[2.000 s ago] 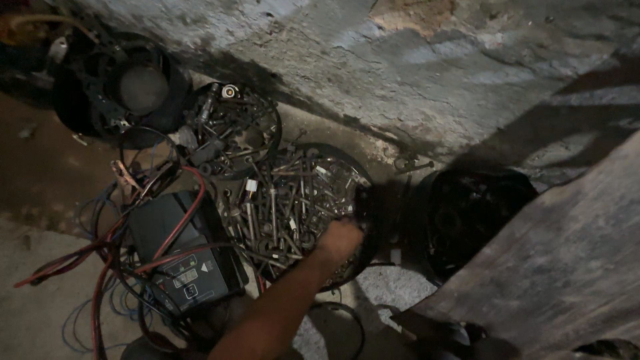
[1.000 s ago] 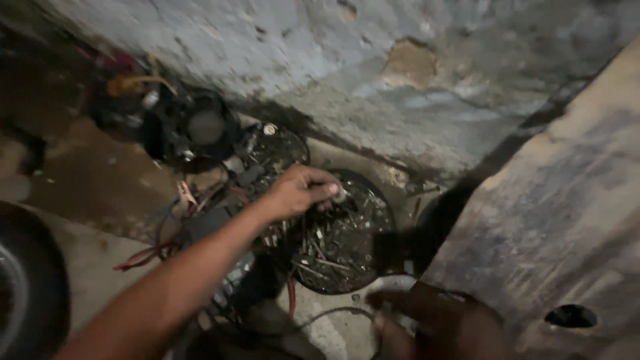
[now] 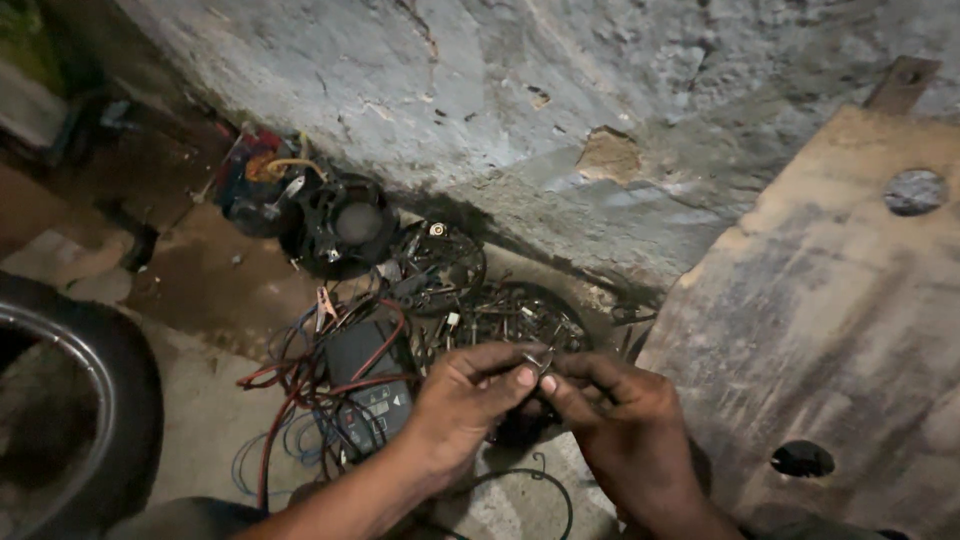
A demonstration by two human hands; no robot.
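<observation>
My left hand [image 3: 469, 401] and my right hand [image 3: 626, 420] meet fingertip to fingertip over the floor. Between them they pinch a small shiny metal piece [image 3: 538, 363], too small to name for certain. Behind and below the hands lies a round dark tray [image 3: 574, 307] of loose bolts and small metal parts, partly hidden by my fingers. Another round container [image 3: 480, 262] of metal parts sits just beyond it. Left of my left hand is a black battery charger [image 3: 367, 352] with red and blue cables [image 3: 285, 397] tangled around it and a copper-coloured clamp [image 3: 325, 307].
A rough plastered wall [image 3: 450, 97] runs behind the containers. At the right leans a worn board [image 3: 825, 300] with round holes. A tyre [image 3: 135, 420] lies at the left edge. Dark bins [image 3: 337, 262] of parts stand by the wall. A thin black cable [image 3: 566, 487] curves on the floor.
My left hand has moved from over the parts tray to meet my right hand, which has come up from the lower edge. The metal piece is now between both hands' fingertips.
</observation>
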